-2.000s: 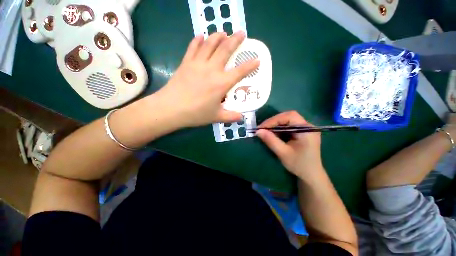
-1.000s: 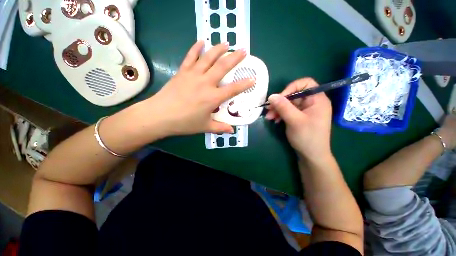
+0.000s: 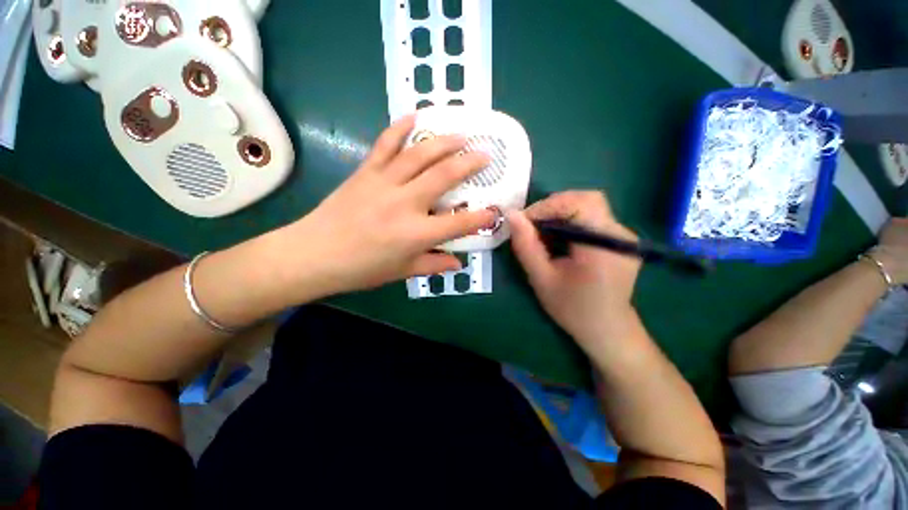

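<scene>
A cream plastic housing (image 3: 510,149) with a slotted round grille lies on a white die-cut adhesive strip (image 3: 482,60) on the green bench. My left hand (image 3: 383,214) lies spread over the housing's left part, fingers pressing on it, and covers much of it. My right hand (image 3: 582,264) holds the dark tweezers (image 3: 622,242), which slant out to the right. My right fingertips touch the housing's lower right part beside a copper-trimmed spot. The tool's tip is hidden by the fingers, so I cannot tell what it touches.
Several cream housings (image 3: 204,139) overlap at the upper left. A blue parts tray (image 3: 687,214) full of thin white rings stands right. More housings (image 3: 818,45) lie beyond a pale strip, near a grey metal post (image 3: 871,105). Another person's forearm (image 3: 821,319) rests right. A carton (image 3: 35,359) is lower left.
The tweezers have swung from pointing up-right to slanting down-right, and my right hand has moved slightly left and down. My left fingers have shifted on the housing. A housing beyond the strip has moved right.
</scene>
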